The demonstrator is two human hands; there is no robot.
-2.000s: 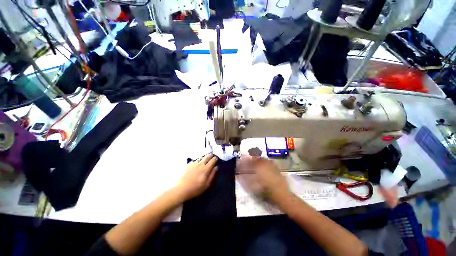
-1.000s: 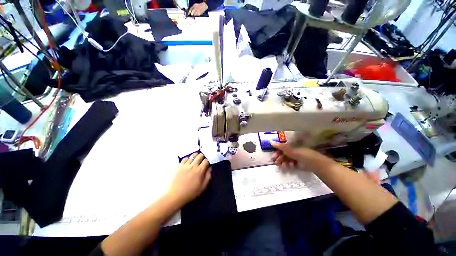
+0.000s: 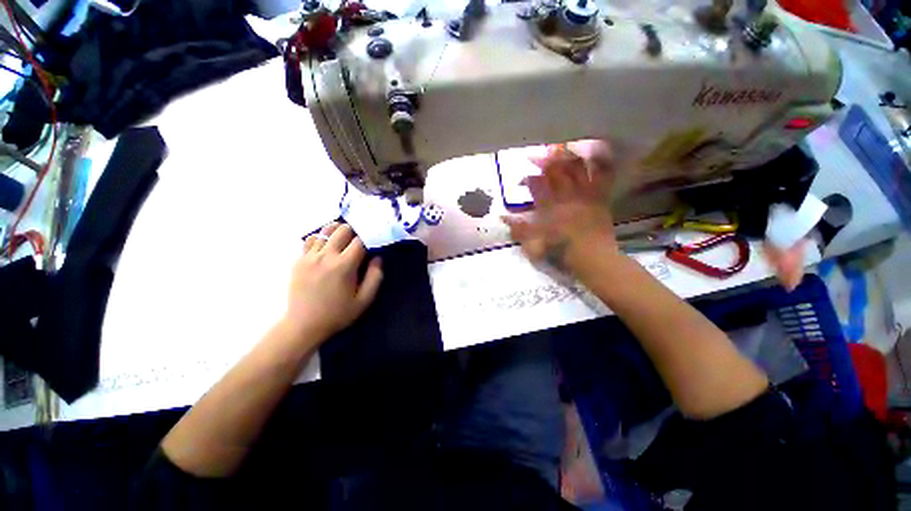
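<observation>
A black cloth strip [image 3: 385, 309] lies from the presser foot area down over the table's front edge, with a pale piece [image 3: 375, 218] at its upper end. My left hand [image 3: 333, 279] rests on the strip's left edge, left of the needle area. My right hand [image 3: 564, 205] is blurred under the machine arm, over a pale-faced, dark-edged flat case [image 3: 514, 178]; its fingers partly hide the case, and whether they grip anything cannot be told. The cream sewing machine head [image 3: 599, 85] stands above.
Red-handled shears [image 3: 711, 255] and a yellow-handled tool lie right of my right hand. Cut black pieces [image 3: 85, 269] lie on the table [image 3: 215, 200] at left. Crumpled black cloth [image 3: 160, 60] lies behind. A blue basket [image 3: 824, 329] is at lower right.
The view has moved closer to the machine. My right hand has reached further under the arm, over the flat case. My left hand stays on the strip.
</observation>
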